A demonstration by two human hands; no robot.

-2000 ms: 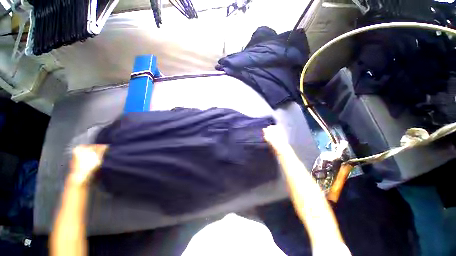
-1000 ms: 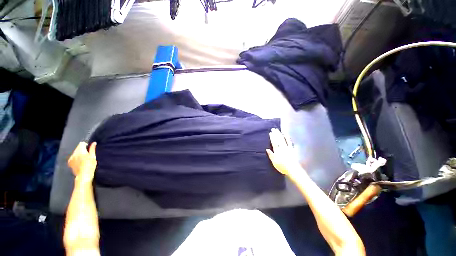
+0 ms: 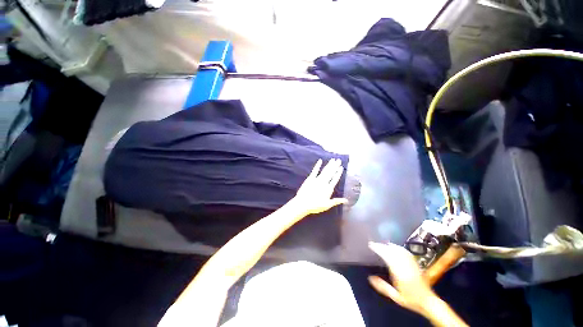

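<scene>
A navy garment (image 3: 211, 166) is pulled over the padded buck, with soft folds running along it. A rounded grey end of the buck (image 3: 352, 190) shows at the garment's right edge. My left hand (image 3: 319, 190) lies flat, fingers spread, on the garment near that edge. My right hand (image 3: 401, 276) is in the air at the lower right, fingers apart, beside the iron's orange-brown handle (image 3: 443, 264). I cannot tell whether it touches the handle. The iron (image 3: 427, 244) rests at the table's right edge.
The grey ironing table (image 3: 396, 211) lies beneath. A blue bar (image 3: 209, 75) stands behind the buck. Crumpled navy cloth (image 3: 390, 83) lies at the back right. A yellowish hose (image 3: 441, 96) arcs at right, and a wrapped hose (image 3: 518, 251) runs right. A black phone (image 3: 105, 215) lies at left.
My left hand has let go of the garment's left end and moved across to its right end. My right hand has left the garment and moved down right, beside the iron handle. The phone now shows.
</scene>
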